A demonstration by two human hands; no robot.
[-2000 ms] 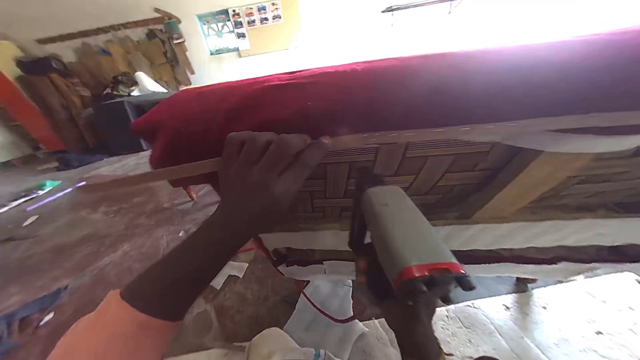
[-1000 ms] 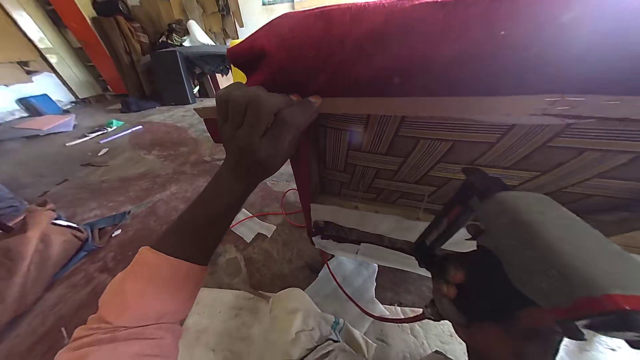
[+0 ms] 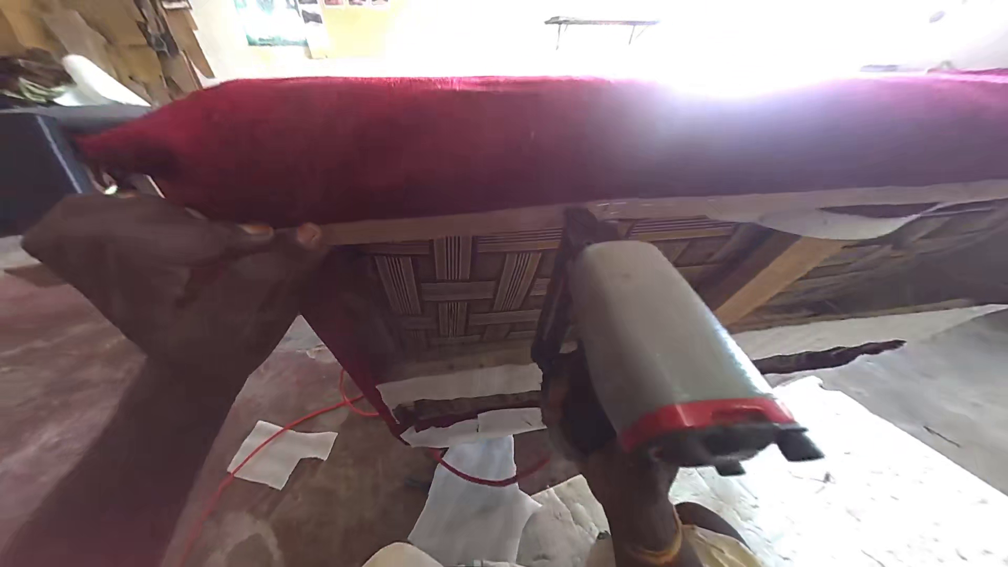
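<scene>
My right hand grips a pneumatic staple gun, grey with a red band; its nose meets a pale strip along the lower edge of the red upholstery fabric. Staples show in the strip to the right of the nose. At the left, my left hand pinches the strip and fabric edge between thumb and fingers. Below the strip, woven patterned webbing spans the frame, with a wooden crosspiece to the right.
A red air hose curves across the floor below. White cloth or paper scraps lie there, and a large white sheet is at the lower right. A dark cabinet stands at the far left. A small shelf is on the back wall.
One second ago the staple gun was away from the strip, at the right; now its nose is against the strip. My left hand stays at the fabric edge. The view has turned.
</scene>
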